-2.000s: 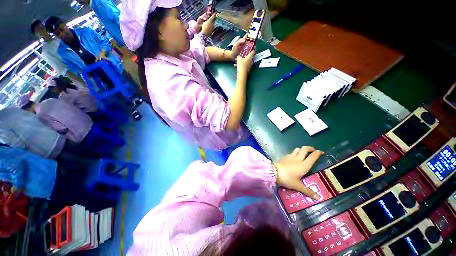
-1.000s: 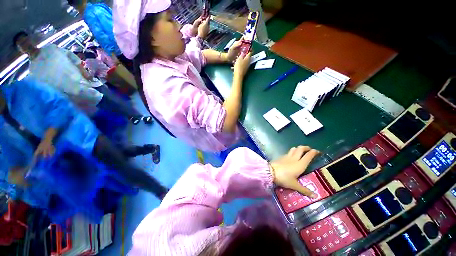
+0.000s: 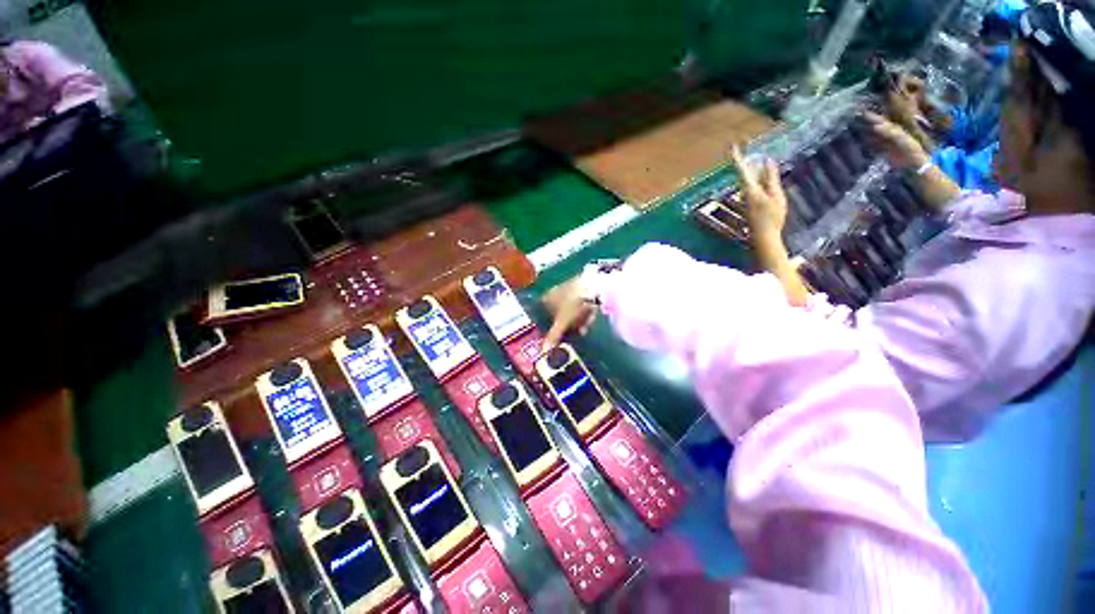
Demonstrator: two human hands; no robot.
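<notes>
Open red-and-gold flip phones lie in two rows in a clear plastic tray (image 3: 486, 429). Four back-row phones (image 3: 372, 372) have lit blue screens; the leftmost (image 3: 210, 462) is dark. In the front row, several phones (image 3: 576, 390) show small light text on dark screens, and one (image 3: 520, 439) is plain dark. My right hand (image 3: 569, 312) reaches in from the right, holding nothing. Its extended finger is over the keypad (image 3: 528, 350) of the rightmost back-row phone; contact is unclear. My left hand is not in view.
Closed phones (image 3: 256, 295) and an open phone (image 3: 359, 286) lie on a brown board (image 3: 462, 234) behind the tray. A battery stack (image 3: 42, 576) is at the lower left. At right, another person (image 3: 1003, 288) has both hands near a tray of dark items (image 3: 841, 198).
The view has swung right, showing both phone rows and another worker. My left hand has left the picture; my right hand has appeared over the back row.
</notes>
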